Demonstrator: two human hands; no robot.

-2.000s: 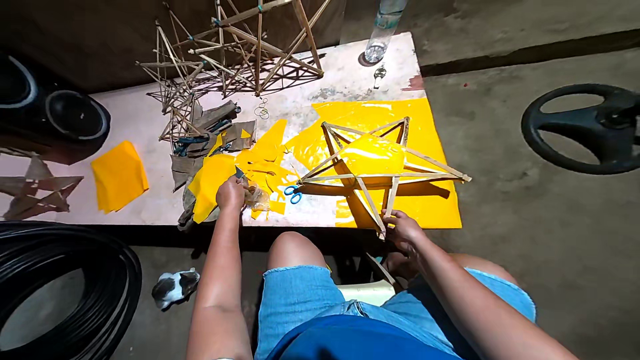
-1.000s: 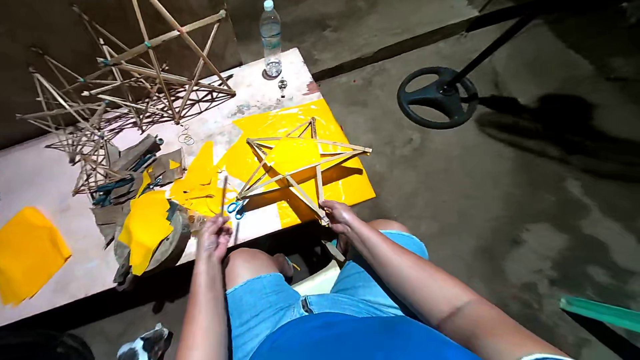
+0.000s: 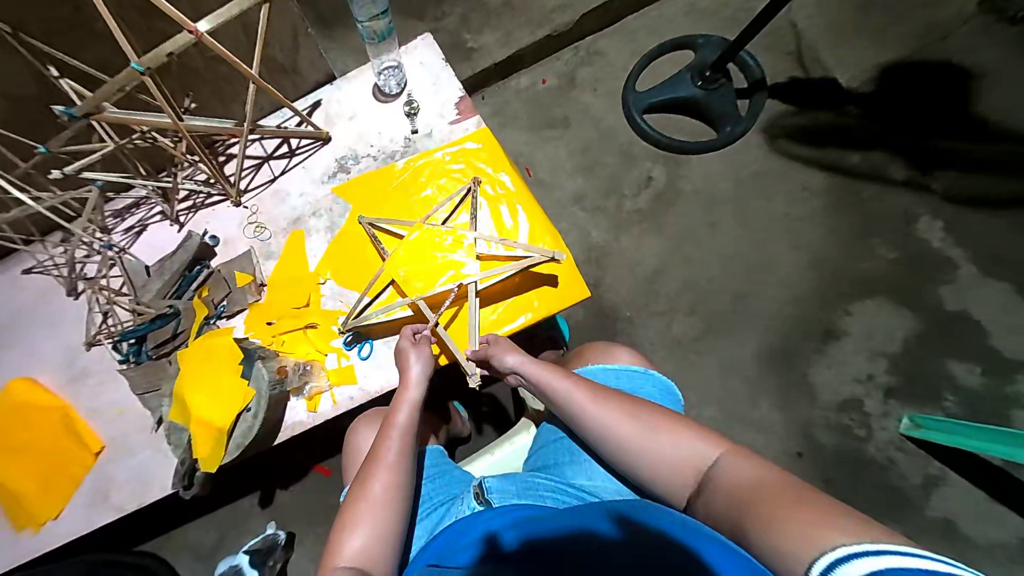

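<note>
A star-shaped frame of thin wooden sticks rests on a glossy yellow sheet at the table's front corner. My right hand grips the frame close to its nearest tip. In my left hand is a thin stick-like piece, its far end over the star's lower part; what it is exactly cannot be told. Blue-handled scissors lie left of my left hand, beside yellow cut scraps. A yellow piece lies over a grey bundle farther left.
Larger stick frames stand at the back left. Near the back edge are a plastic bottle and a wristwatch. Folded yellow-orange sheets lie far left. A steering wheel is at the right; a cat is on the floor.
My left hand has gone from the scraps to beside the star, now with a thin piece in it. My right hand stays at the star's near tip. The view has shifted.
</note>
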